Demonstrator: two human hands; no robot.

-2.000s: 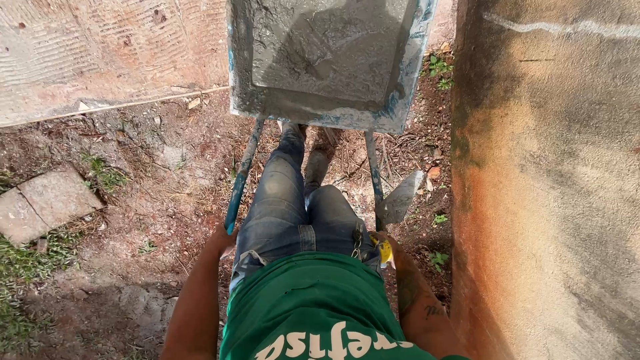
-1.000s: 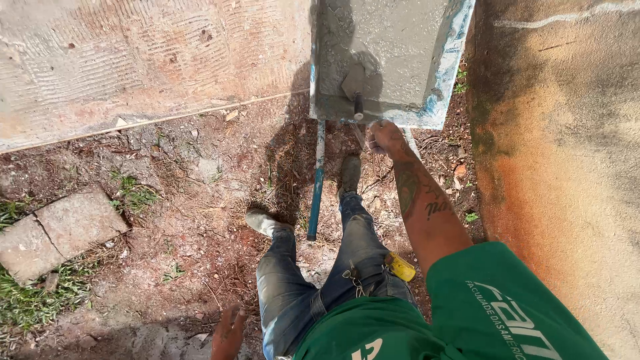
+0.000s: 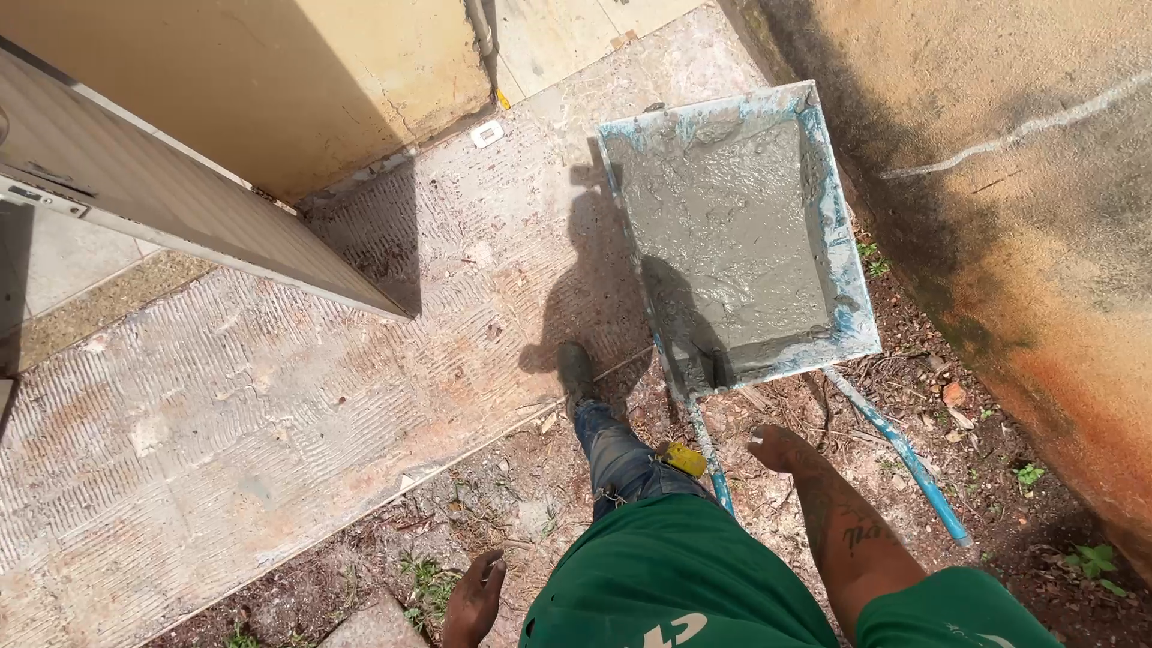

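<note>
A blue metal wheelbarrow (image 3: 855, 270) filled with wet grey mortar (image 3: 729, 234) stands at the upper right. My right hand (image 3: 778, 447) is below its near edge, between the two handles and touching neither. Its fingers are curled, with a pale spot at the fingertips; whether it holds anything small cannot be told. The left handle (image 3: 720, 490) runs beside my leg; the right handle (image 3: 918, 463) points down to the right. My left hand (image 3: 475, 594) hangs empty over the ground, fingers slightly bent and apart. A dark shape lies in the tray's shaded near corner, too unclear to name.
One boot (image 3: 576, 369) is on the ridged concrete slab (image 3: 270, 405). An open door (image 3: 207, 189) juts in from the left, near a yellow wall (image 3: 378, 72). A white plastic frame (image 3: 487, 134) lies on the slab. A stained wall (image 3: 1017, 225) rises at right.
Both hands were at the wheelbarrow handles; then my right hand was near a trowel standing in the mortar. It is now back from the tray. One boot has come onto the slab; the view has turned.
</note>
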